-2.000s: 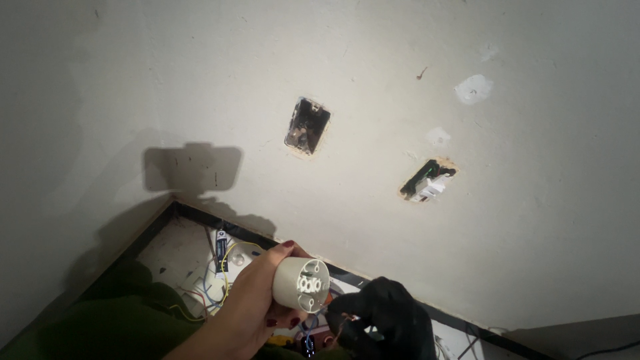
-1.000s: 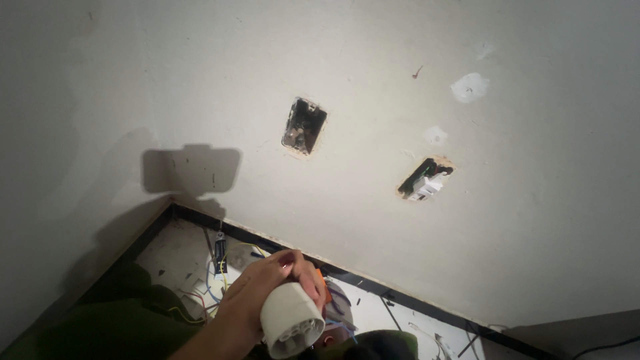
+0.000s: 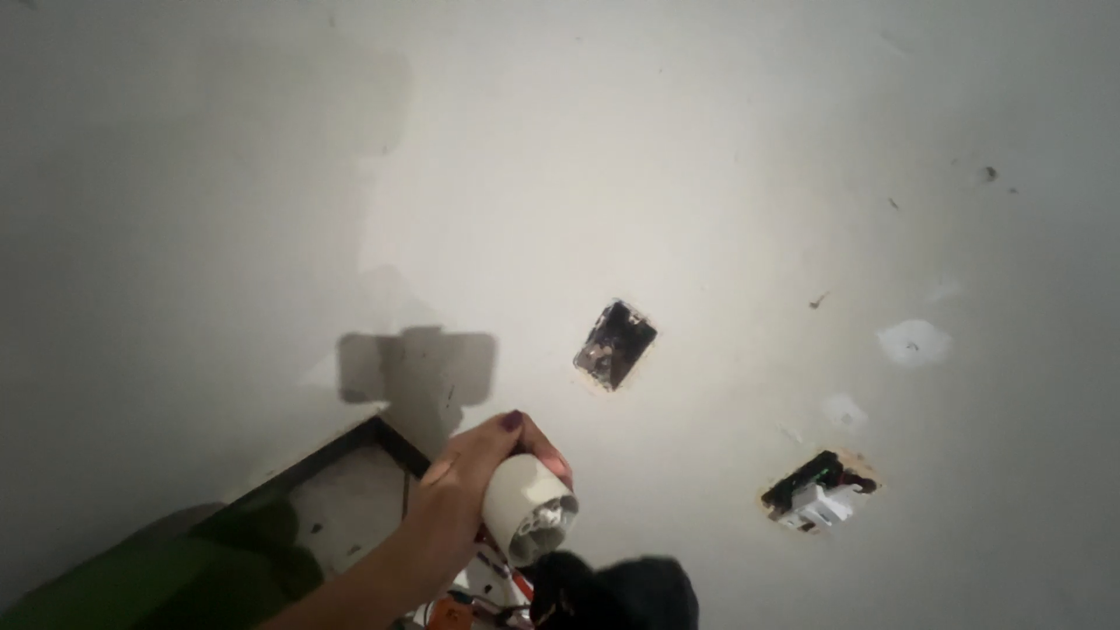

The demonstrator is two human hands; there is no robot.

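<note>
My left hand [image 3: 472, 477], bare with dark nail polish, grips a white plastic cylindrical fitting [image 3: 525, 507] low in the middle of the view. The fitting's end with several inner rings and openings faces down and to the right. My right hand [image 3: 612, 591], in a black glove, is at the bottom edge, just below and right of the fitting; its fingers are too dark to tell whether they hold anything. Above is a rectangular wall box [image 3: 615, 346] with a dark inside. To the right, a white switch or socket part [image 3: 822, 507] sits tilted in a second wall opening.
A pale wall [image 3: 700, 175] fills most of the view. Dark skirting [image 3: 306, 468] meets at a corner at lower left. Below lie pale floor [image 3: 346, 507], wires and an orange object [image 3: 451, 612]. White patches [image 3: 913, 342] mark the wall at right.
The view has tilted upward. My right hand, beside the fitting two seconds ago and low at the bottom edge one second ago, is again close to it. My left hand keeps hold of the fitting.
</note>
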